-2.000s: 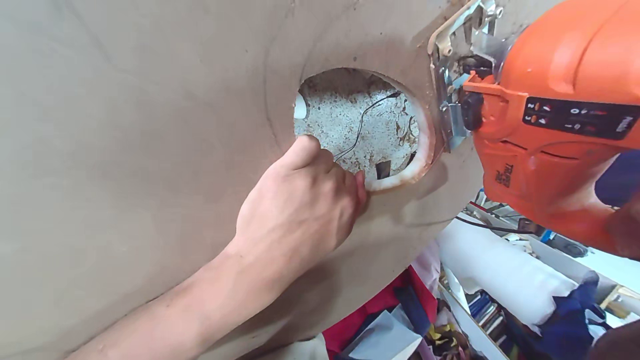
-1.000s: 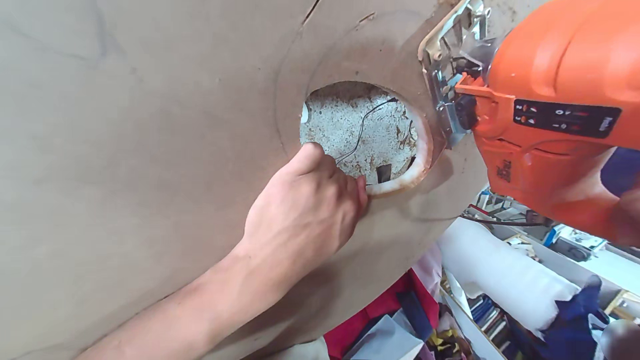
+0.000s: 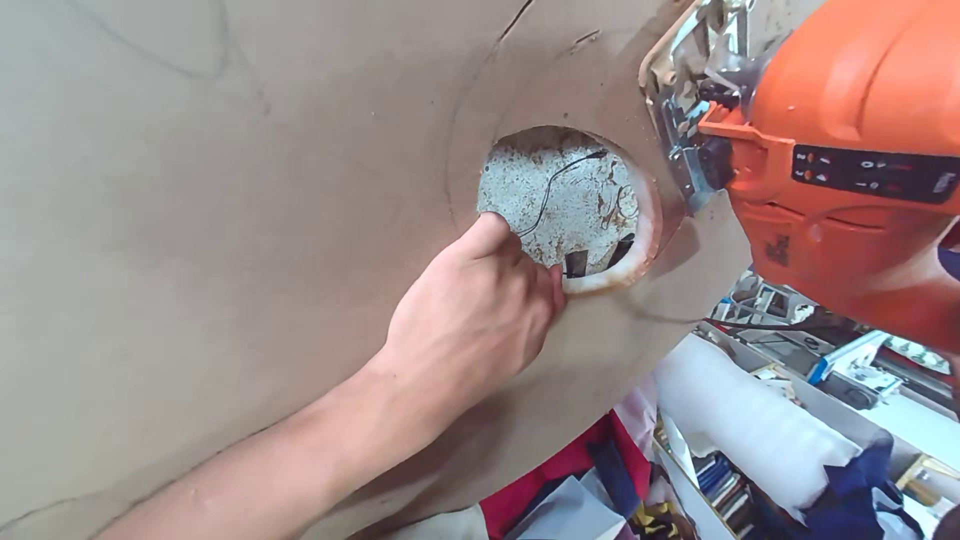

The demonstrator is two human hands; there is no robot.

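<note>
My left hand (image 3: 480, 300) grips the lower left rim of a round cut hole in a large brownish sheet panel (image 3: 262, 262); the thumb lies at the rim and the other fingertips are hidden. Through the hole shows a speckled pale surface (image 3: 570, 202) with a thin dark wire. Right of the hole, an orange jigsaw (image 3: 847, 90) has its metal base plate (image 3: 675, 112) against the panel. Its blade is hidden. Only a sliver of my right hand (image 3: 954, 367) shows at the jigsaw's grip, by the right frame edge.
Curved pencil lines and a dark slit (image 3: 516, 19) mark the panel. Below its curved edge lie red cloth (image 3: 559, 469), a white roll (image 3: 750, 420), dark blue cloth (image 3: 855, 487) and cluttered shelves with books (image 3: 724, 487). A black cord (image 3: 772, 325) runs beneath the jigsaw.
</note>
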